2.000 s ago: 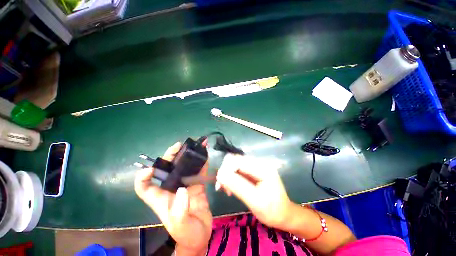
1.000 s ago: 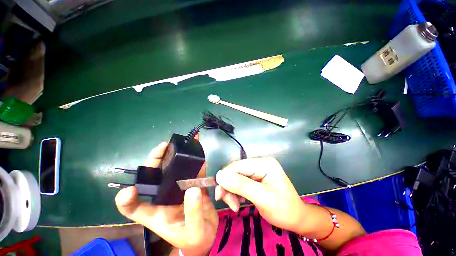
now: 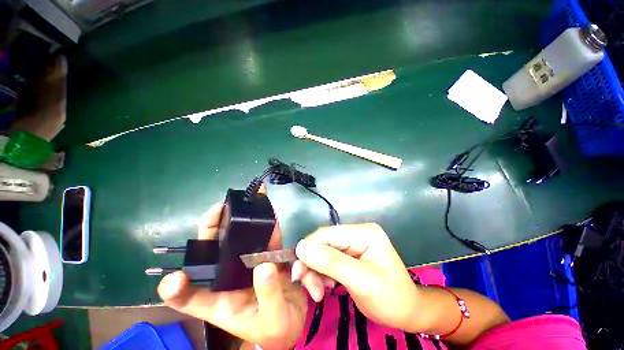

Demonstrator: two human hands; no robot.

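Note:
My left hand [image 3: 256, 307] holds a black power adapter [image 3: 243, 232], its two round metal pins pointing left. The adapter's tied cord [image 3: 291, 176] lies on the bench just beyond it. My right hand [image 3: 352, 270] pinches a short flat brownish-grey scraper blade [image 3: 268, 257]. The blade's tip is at the adapter's side face, over my left thumb; whether it touches the adapter I cannot tell. A pale toothbrush [image 3: 349, 147] lies on the green bench beyond my hands.
A second black adapter [image 3: 545, 158] with coiled cord [image 3: 460, 182] lies right. Beyond it are a white square pad [image 3: 477, 96], a solvent bottle [image 3: 555, 67] and a blue basket [image 3: 594, 102]. A smartphone [image 3: 75, 224] and a white fan [image 3: 40, 273] are at left.
The adapter has turned in my left hand, its pins now pointing left. The blade has stayed by its side face over the last second. The view has shifted slightly.

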